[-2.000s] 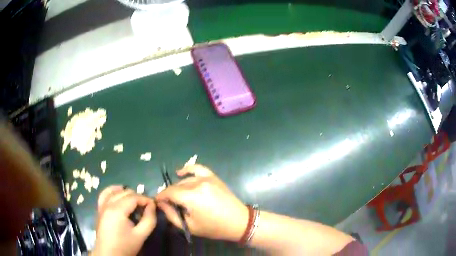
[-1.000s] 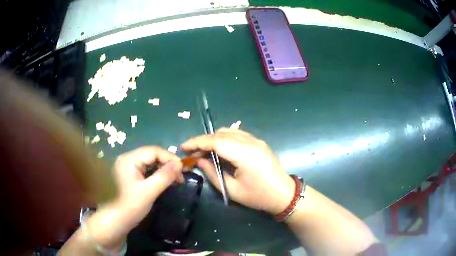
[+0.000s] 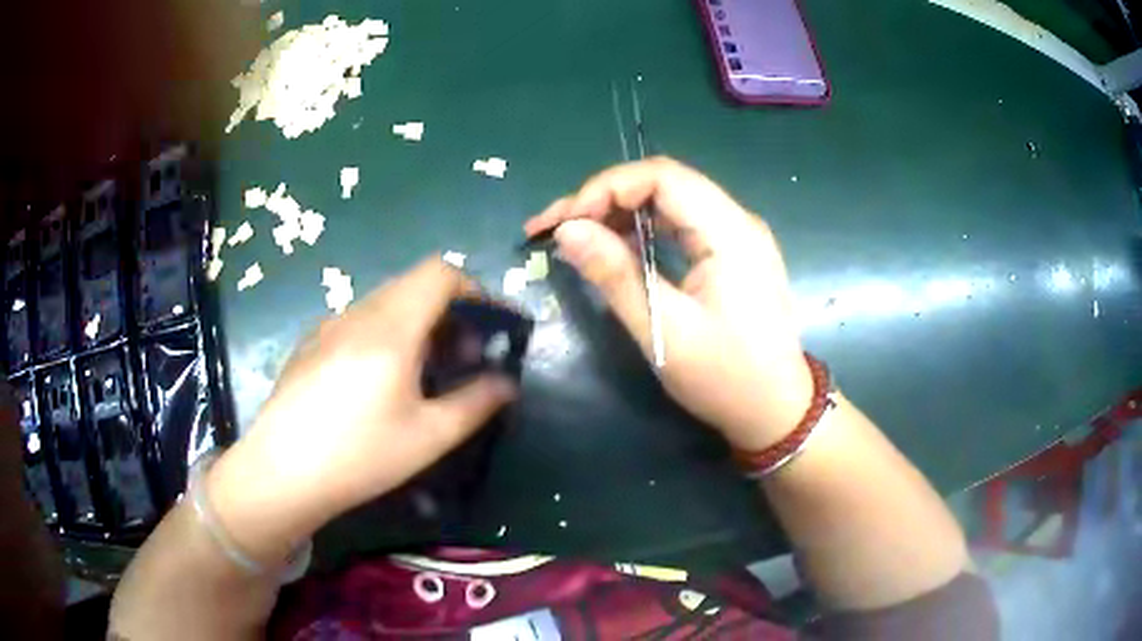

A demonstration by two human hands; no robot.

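My left hand (image 3: 363,394), slightly blurred, is closed on a black phone housing (image 3: 482,344) at the lower middle, its fingers over the upper part. My right hand (image 3: 701,282) is to the right, above the mat. It keeps thin tweezers (image 3: 648,251) across the palm, tips pointing up and away. Its thumb and forefinger pinch a small dark piece (image 3: 539,241), too small to name. Cream-white pads lie in a heap (image 3: 311,75) at the upper left, with loose ones (image 3: 296,223) below it and a few between my hands.
A black blister tray (image 3: 113,338) with housings in its pockets is at the left. A smartphone in a pink case (image 3: 774,56) lies at the back. The green mat (image 3: 927,251) has glare at the right. A red stool (image 3: 1033,501) stands on the floor beyond. A blurred shape covers the upper left.
The view has shifted downward. My hands have moved apart; my left hand now holds the housing, which lay below my hands. The orange piece pinched between my fingers is no longer visible.
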